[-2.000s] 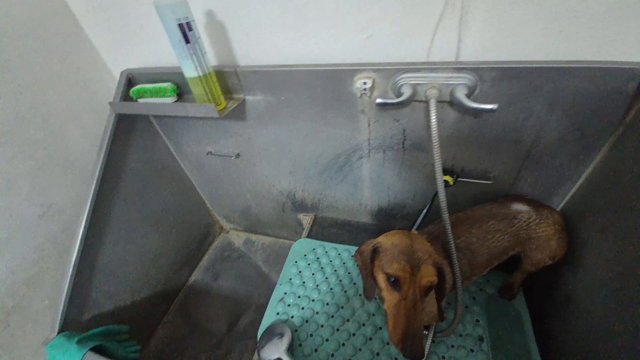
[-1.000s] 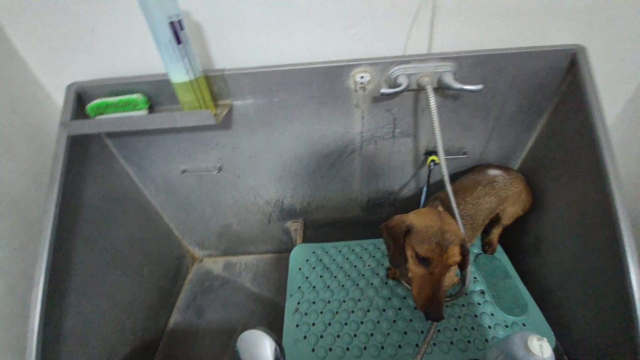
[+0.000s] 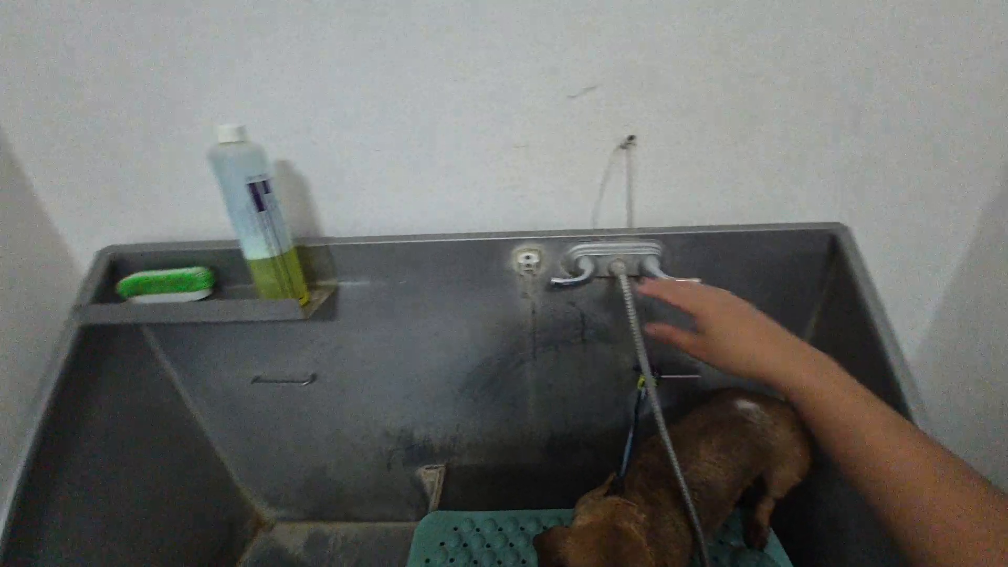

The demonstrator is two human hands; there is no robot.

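Note:
My right hand (image 3: 709, 327) reaches in from the right, its fingers apart, beside the right lever of the metal mixer tap (image 3: 618, 256). Whether the fingertips touch the lever is hard to tell. A metal shower hose (image 3: 650, 378) hangs from the tap, just left of the fingers. Below my hand a brown dog (image 3: 709, 457) stands on a green rubber bath mat (image 3: 488, 539), its head low at the bottom edge. A dark lead (image 3: 632, 429) runs from the dog to a hook on the tub's back wall. My left hand is out of view.
A metal tub (image 3: 425, 331) surrounds the dog. On the ledge at the upper left are a green scrubbing brush (image 3: 167, 283) and a tall bottle (image 3: 260, 216) with yellow-green liquid. A small metal bar (image 3: 283, 380) juts from the back wall. A cord hangs from the wall above the tap.
My right hand has come into view at the tap. The dog's head has turned away and lies lower in the picture. The view has tilted up.

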